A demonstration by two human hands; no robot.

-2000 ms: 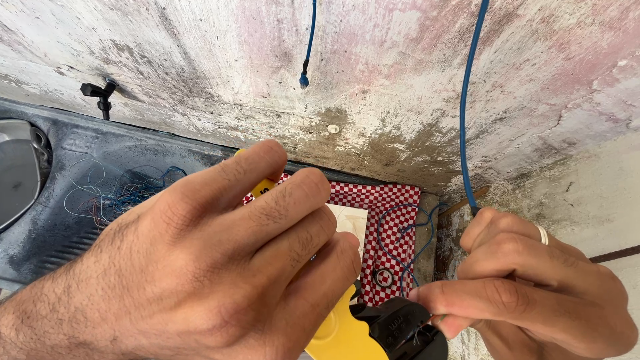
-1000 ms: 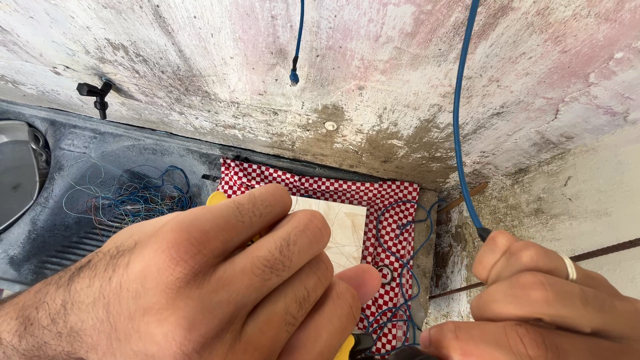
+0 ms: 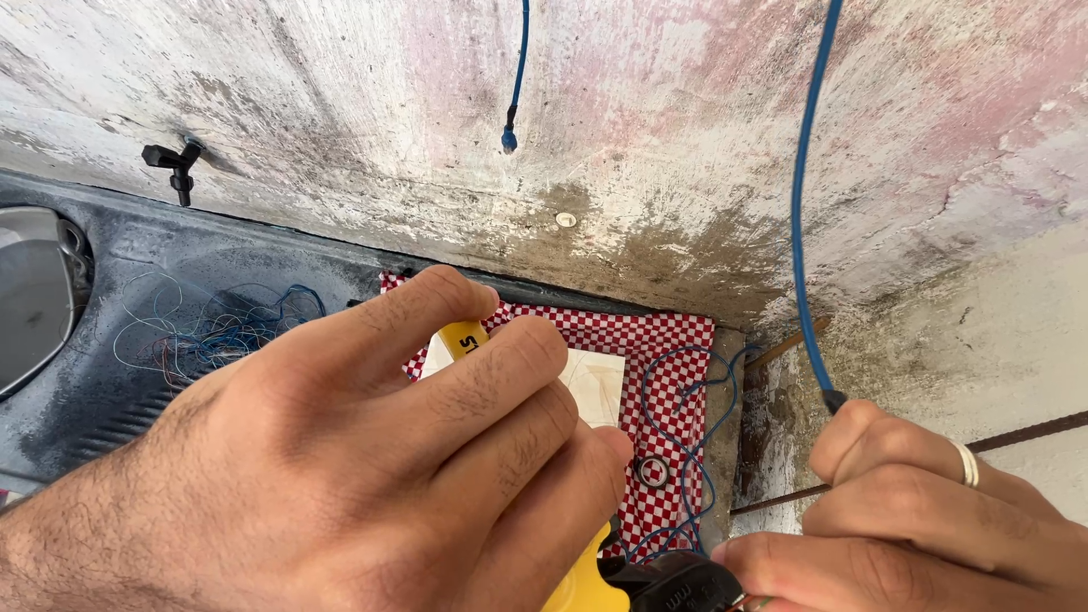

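Observation:
My left hand (image 3: pixel 408 442) is wrapped around a hand tool with yellow handles (image 3: pixel 586 574) and a black head (image 3: pixel 680 582) marked in millimetres; its exact kind is partly hidden. My right hand (image 3: pixel 918 510) grips the end of a blue cable (image 3: pixel 801 212) that hangs from above, by its black-wrapped part (image 3: pixel 835 399). Thin coloured wires (image 3: pixel 752 602) show between the right fingertips and the tool's head, at the lower edge. Whether the jaws touch the wires cannot be told.
A red-and-white checked cloth (image 3: pixel 671 336) bears a pale tile or board (image 3: pixel 599 387), a roll of tape (image 3: pixel 653 472) and loose blue wire (image 3: pixel 701 459). Left are tangled wires (image 3: pixel 221 336), a black tap (image 3: pixel 174 161) and a grey basin (image 3: pixel 34 297). Another blue cable (image 3: pixel 520 68) hangs by the wall.
The black tool head dropped nearly out of view one second ago and shows again beside my right fingers. Both hands keep their holds.

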